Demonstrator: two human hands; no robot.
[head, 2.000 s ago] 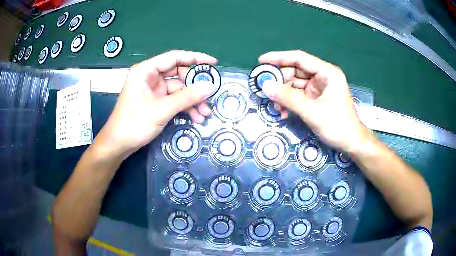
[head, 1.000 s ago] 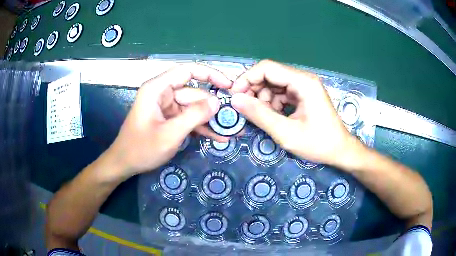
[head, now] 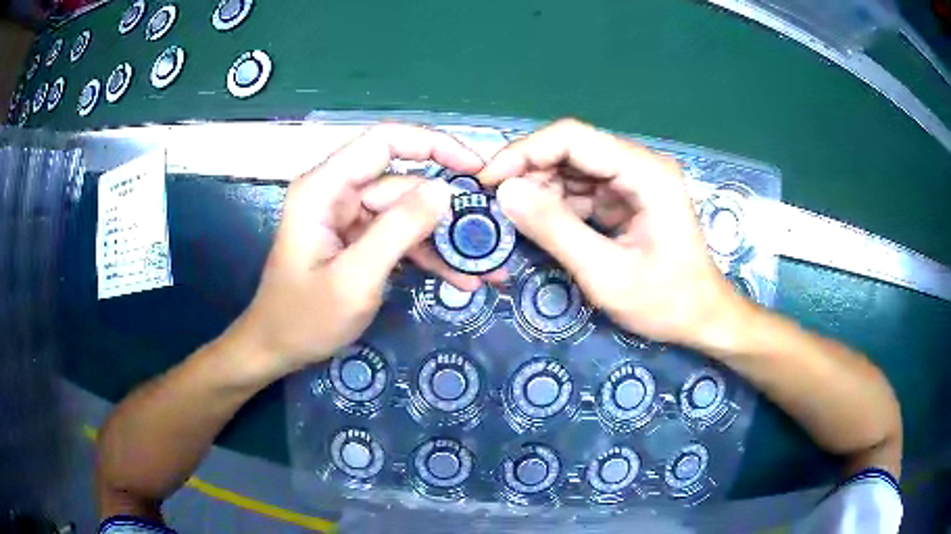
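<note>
My left hand [head: 349,240] and my right hand [head: 615,235] meet above the clear blister tray [head: 521,433]. Between their thumbs and fingers they hold a round part [head: 476,232], black-rimmed with pale marks and a bluish-grey centre, face up. The edge of what looks like a second round part shows just behind it, mostly hidden by the fingers. The tray holds several round parts in its lower rows. One pocket at its upper right [head: 724,224] shows strong glare, so I cannot tell if it is filled. The hands hide much of the upper rows.
The green conveyor belt [head: 417,63] runs across the top with loose round parts [head: 248,73] in rows at left. A white rail [head: 209,148] separates it from the dark bench. A paper label [head: 133,227] lies left of the tray. Stacked clear trays [head: 37,271] stand at far left.
Since the earliest frame, my two hands have come together from apart, each having held a round part. Since the later one, the held part is slightly higher and its centre looks darker.
</note>
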